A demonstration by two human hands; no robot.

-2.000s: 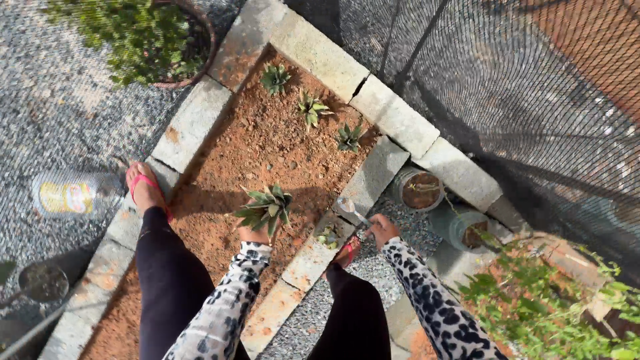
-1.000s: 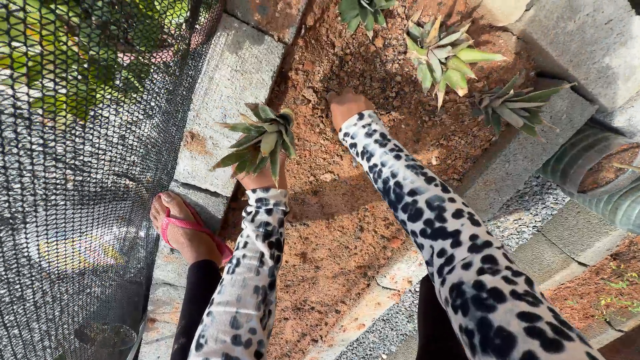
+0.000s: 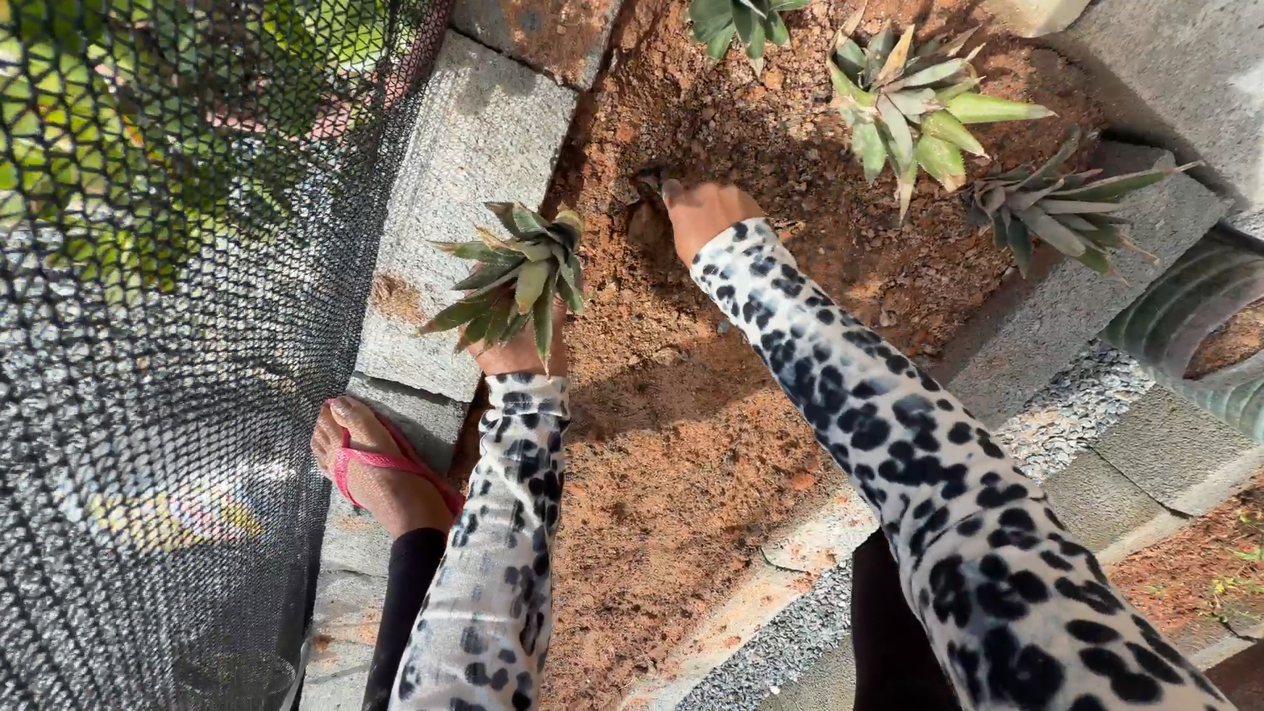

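Observation:
My left hand (image 3: pixel 523 348) grips a spiky-leaved succulent-like plant (image 3: pixel 523 272) from below, over the left side of the soil bed; its leaves cover most of my fingers. My right hand (image 3: pixel 709 215) is down at the reddish soil (image 3: pixel 681 415), beside a small dark hollow (image 3: pixel 647 193). A dark thing shows at its fingertips, but what it is I cannot tell. Similar plants stand around the bed's far end: one at the top (image 3: pixel 743 25), a larger pale green one (image 3: pixel 913 104) and one at the right (image 3: pixel 1057 212).
Concrete blocks (image 3: pixel 474 168) border the bed on the left, more blocks (image 3: pixel 1076 267) on the right. Black mesh netting (image 3: pixel 178 395) hangs at the left. My foot in a pink flip-flop (image 3: pixel 380 469) rests on the left blocks. A ribbed pot (image 3: pixel 1185 326) stands at the right, near grey gravel (image 3: pixel 1071 405).
My right hand has moved from beyond the bed's right block edge, where it held a small tool, down to the soil. My left hand still holds the plant. The view has moved closer to the bed.

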